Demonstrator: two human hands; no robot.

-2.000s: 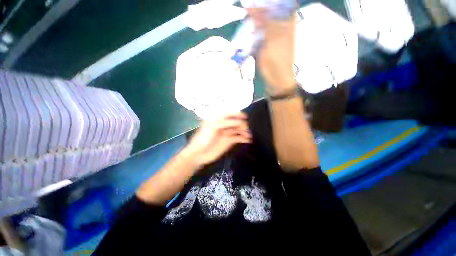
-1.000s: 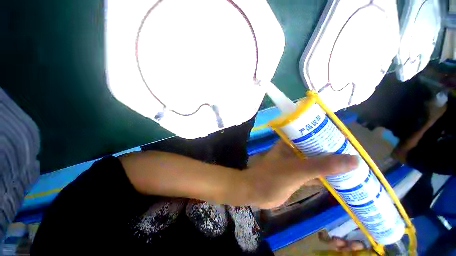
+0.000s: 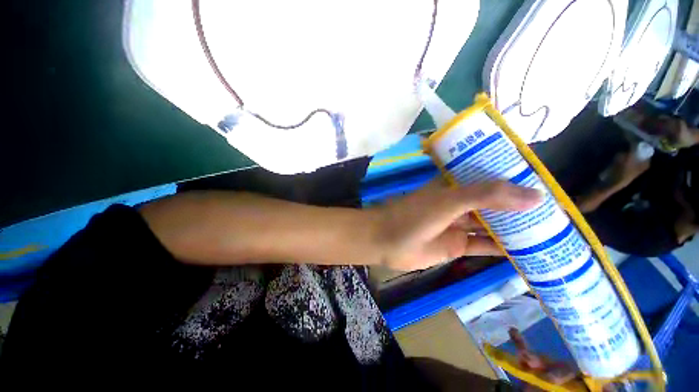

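Observation:
A white plastic housing, cut off by the top edge, has a dark red wire curving inside it and small dark pieces near its lower rim. My left hand holds the middle of a white and blue sealant cartridge in a yellow-framed caulking gun. The gun lies diagonally, and its pale nozzle reaches the housing's lower right side at the wire. My right hand, partly hidden behind the gun, is at its yellow handle near the bottom edge.
More white housings stand to the right on the dark green bench. Another person's arm is at the right, close to the gun. A brown cardboard piece and blue frames are below.
Since one second ago, the view has come closer to the housing, which sits higher and larger. The gun and left hand appear higher, and the nozzle stays at the housing's lower right side.

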